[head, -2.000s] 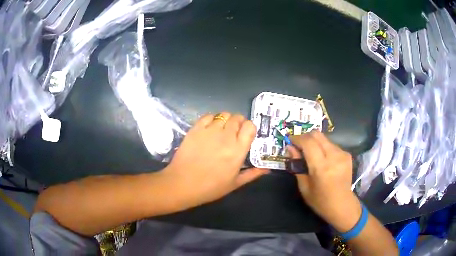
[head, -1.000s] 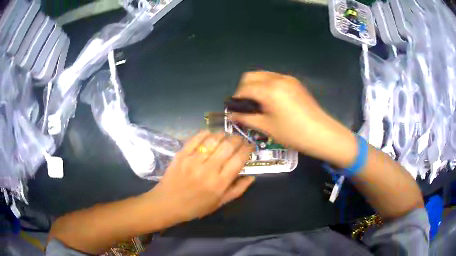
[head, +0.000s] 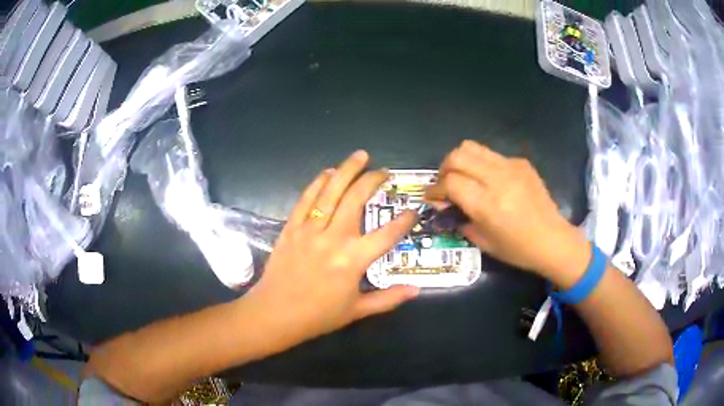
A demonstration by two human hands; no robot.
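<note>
The white power strip housing [head: 464,277] lies open side up on the mat, with a green circuit board, wires and a brass strip along its near inner edge. My left hand [head: 333,250] holds its left side, thumb at the near edge and index finger reaching over the inside. My right hand [head: 508,214] is over its right part, with bent fingertips close together at the upper middle. Something dark shows under these fingers, but I cannot tell whether they grip it. The far right corner is hidden by my right hand.
A bagged power cord [head: 198,230] lies left of the housing. Another open housing [head: 573,44] stands at the far right. Stacked units [head: 59,67] with bagged cords line the left; more stand at the right. A blue wrist strap [head: 583,277] is on my right wrist.
My right hand has moved right and nearer, from the housing's far left corner to its upper middle. My left fingers have spread over the left side. The brass piece outside the far left corner no longer shows.
</note>
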